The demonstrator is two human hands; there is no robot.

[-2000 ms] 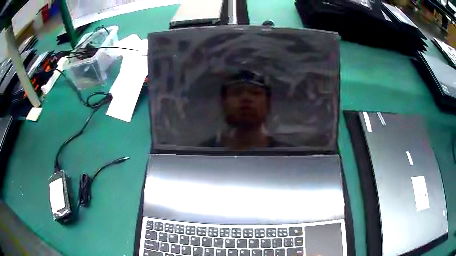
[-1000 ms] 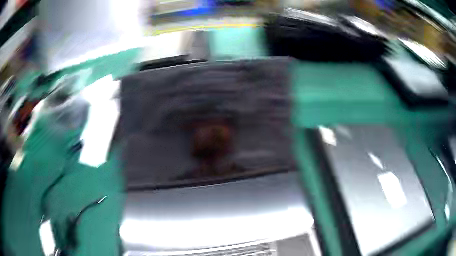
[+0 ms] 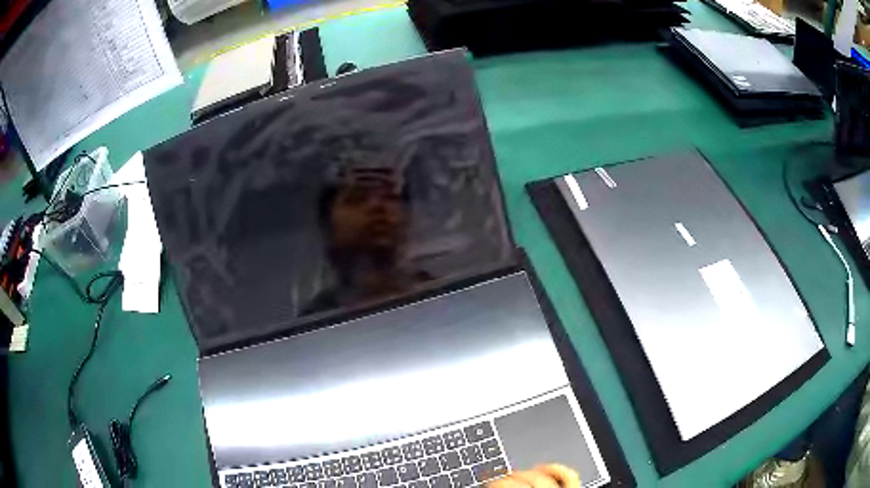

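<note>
The dual-screen laptop lies open on a black foam mat. Its main display (image 3: 258,200) is black and reflects a person. The secondary display (image 3: 382,353) is a wide grey reflective strip. The keyboard (image 3: 372,467) and the dark touchpad (image 3: 548,440) show at the bottom edge. Fingers of my right hand (image 3: 536,477) show at the bottom edge, near the right end of the keys and the touchpad's lower left; the rest is cut off, so what it touches is unclear. My left hand is not in view.
A closed second laptop (image 3: 687,286) lies on black foam at right. The power adapter (image 3: 88,462) and cable lie at lower left. A clear plastic box (image 3: 86,224) and white paper (image 3: 141,253) stand behind them. Stacked laptops (image 3: 749,71) are at back right.
The view has turned to the right, so the laptop sits further left and tilted in the picture. Fingers now show clearly at the bottom edge. The display remains dark.
</note>
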